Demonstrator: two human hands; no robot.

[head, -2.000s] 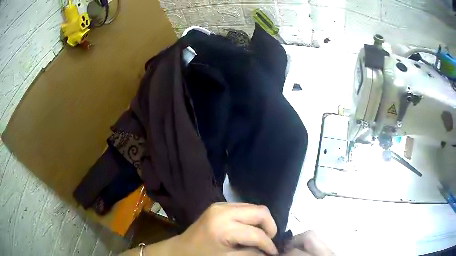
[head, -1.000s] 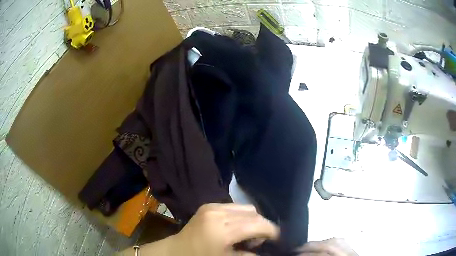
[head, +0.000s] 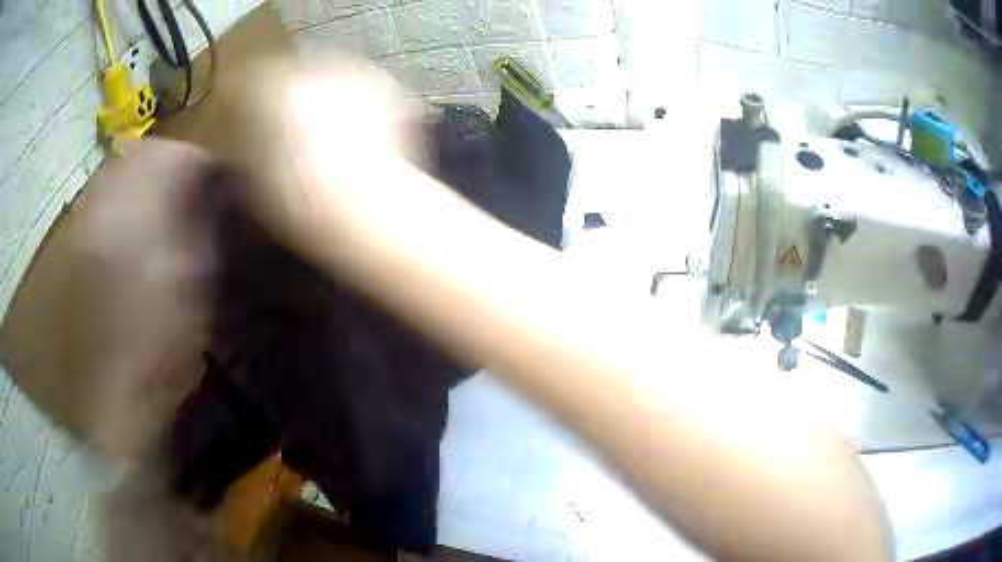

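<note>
The dark garment (head: pixel 352 373) lies bunched at the left of the white table, its dark plum and black cloth hanging toward the front edge. My right hand (head: pixel 341 126), strongly blurred, is raised over the garment's upper left part, with the forearm crossing the picture from the lower right. My left hand (head: pixel 154 220), also blurred, is at the far left beside the garment. The blur hides the fingers of both hands and whether they grip the cloth. The cream-white sewing machine (head: pixel 879 231) stands at the right, with no cloth under its needle.
A brown cardboard guard (head: pixel 66 296) stands at left, below a yellow plug (head: pixel 130 107) and cables. A yellow-green tool (head: pixel 525 82) lies by the brick-patterned wall. A thin dark tool (head: pixel 846 366) and blue-handled snips (head: pixel 962 431) lie right of the needle. An orange item (head: pixel 258 499) is beneath the cloth.
Both hands have moved from the bottom centre to the upper left, and the right forearm now crosses the table. The garment has shifted left, baring more table. The view has shifted slightly.
</note>
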